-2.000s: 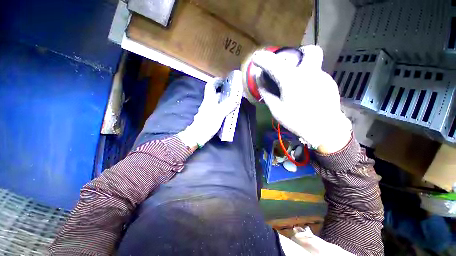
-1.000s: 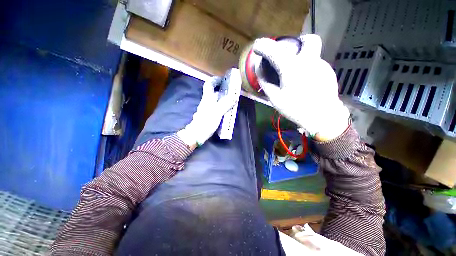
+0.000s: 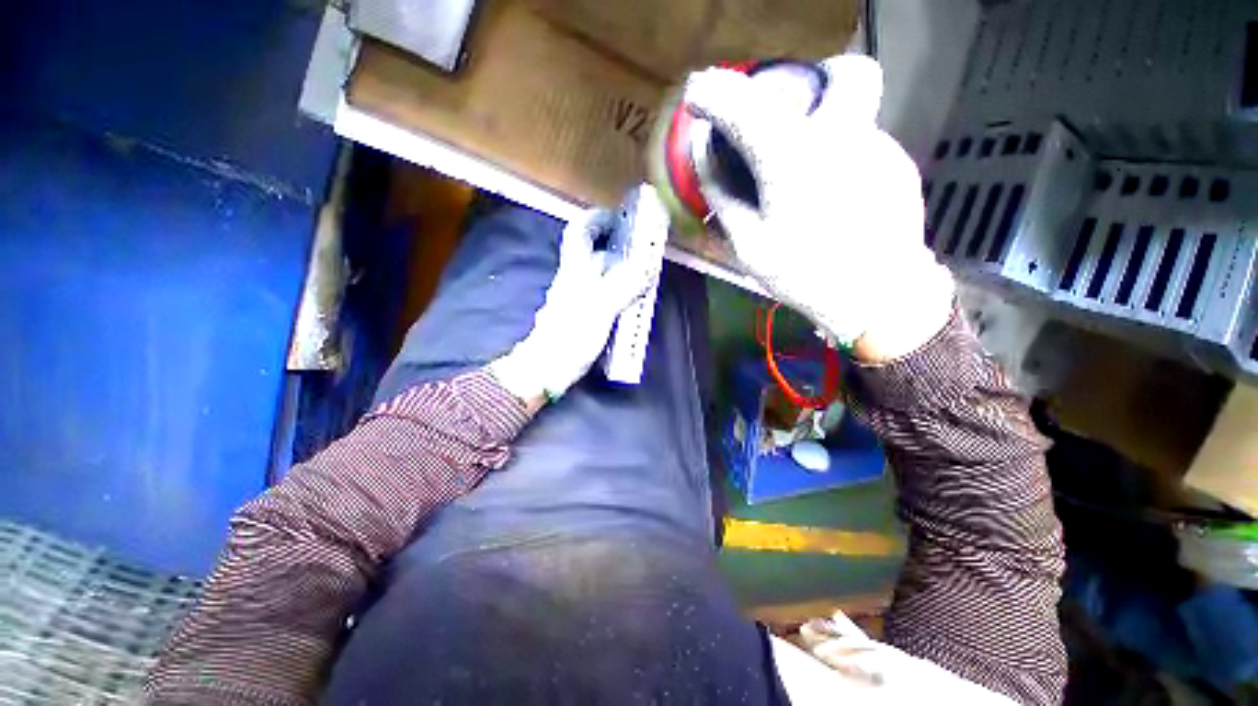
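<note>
My left hand point(image 3: 563, 320), in a white glove, grips a silver-grey sheet-metal bracket point(image 3: 632, 328) above my lap. The bracket shows edge-on as a narrow pale strip with small holes, its upper end near the bench edge. My right hand point(image 3: 844, 207), also gloved, holds the air sander point(image 3: 686, 163), with its red rim and pale disc facing left. The disc is beside the upper end of the bracket; whether they touch is hard to tell. My right hand hides most of the sander body.
A cardboard sheet point(image 3: 552, 104) covers the bench, with a flat grey metal plate point(image 3: 414, 25) on it. Stacked slotted brackets point(image 3: 1152, 248) stand at right. A blue surface point(image 3: 138, 304) is at left. An orange-red hose point(image 3: 773, 361) loops above a blue bin point(image 3: 807, 480) on the floor.
My right hand and the sander have moved up and slightly left, and the hose loop has shifted. My left hand and the bracket have stayed almost still.
</note>
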